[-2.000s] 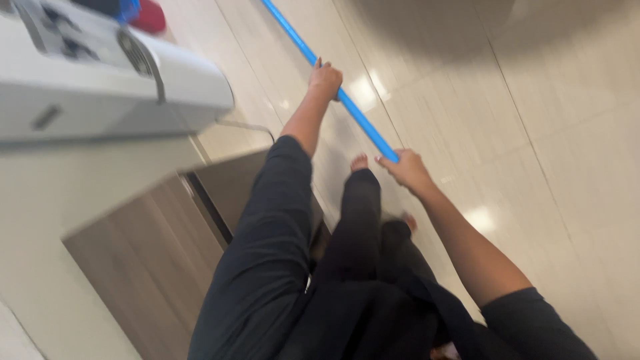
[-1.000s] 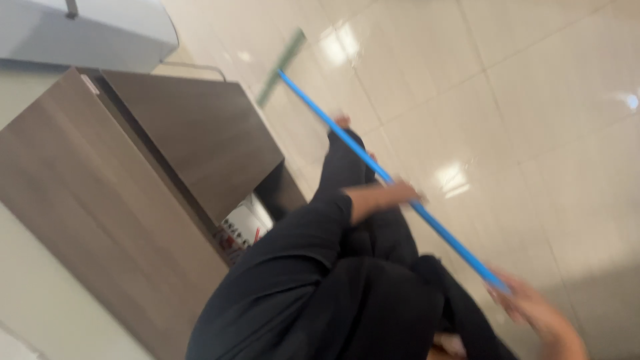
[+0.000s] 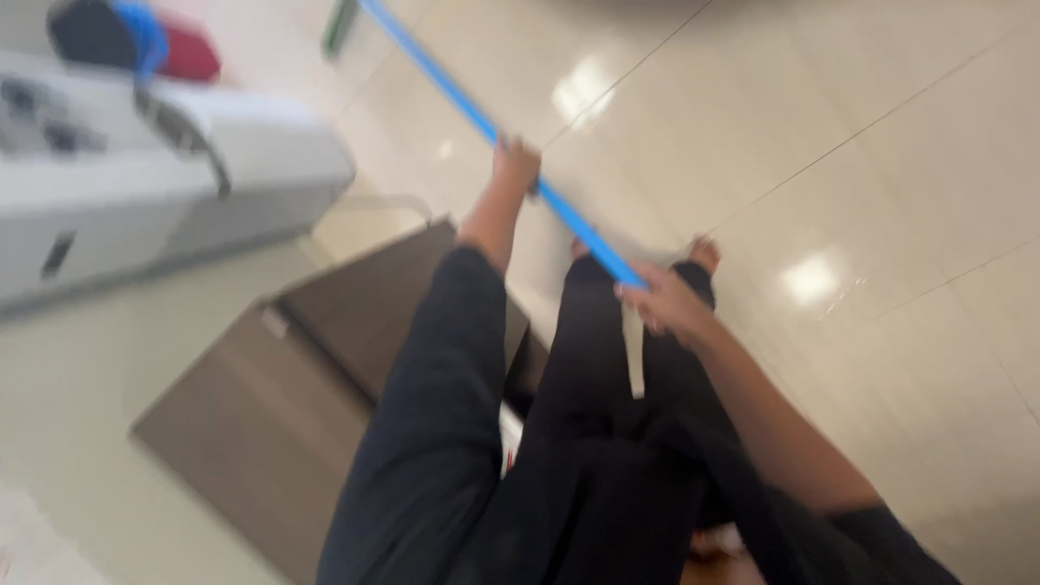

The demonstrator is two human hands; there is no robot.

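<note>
A long blue pole [image 3: 443,80] slants from the top left of the head view toward the middle, over a glossy tiled floor. My left hand [image 3: 517,165] grips its middle stretch. Closed around the pole's near end is my right hand [image 3: 662,301], held above my legs. A green strip-like head [image 3: 340,28] lies at the pole's far end, partly cut off by the top edge; its exact kind cannot be told. A pale strap or drawstring [image 3: 634,349] hangs below my right hand.
At left stands a brown wood-look cabinet [image 3: 252,414] beside my left arm. Beyond it is a white appliance-like unit [image 3: 268,154], with a blurred dark, blue and red object [image 3: 150,41] behind. My bare foot [image 3: 704,253] is on the tiled floor [image 3: 812,162].
Both hands have moved forward, away from my body, since one second ago. The pole's head has gone from beyond the cabinet to the top edge. The view has shifted.
</note>
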